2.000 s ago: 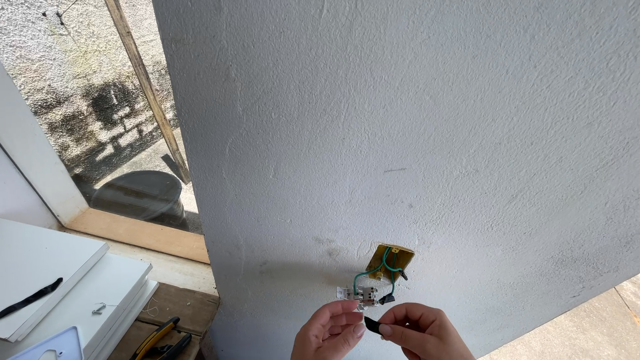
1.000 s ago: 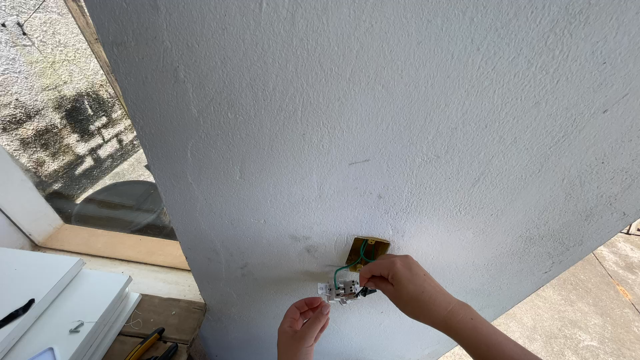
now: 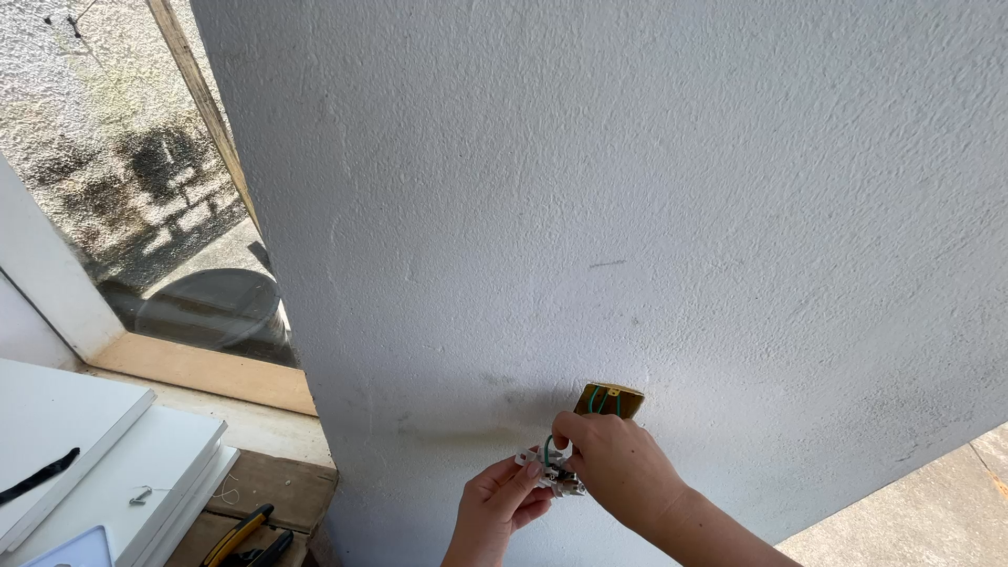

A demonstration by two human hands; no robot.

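In the head view, my left hand grips the left side of a white electrical outlet module with its thumb and fingers. My right hand is at the module's right side, its fingers bent over the wiring; what they pinch is hidden. Behind and above it, a yellow electrical box is set in the wall, partly covered by my right hand. Green wires show inside the box, and a green wire loops down onto the module.
White panels are stacked at the lower left, with a black strip and screws on top. Yellow-and-black pliers lie on a wooden surface. A window frame stands beyond; the painted wall fills the middle.
My right hand has moved from below the box, where it held a black piece, up to the module and wires, now covering part of the box. My left hand still holds the module.
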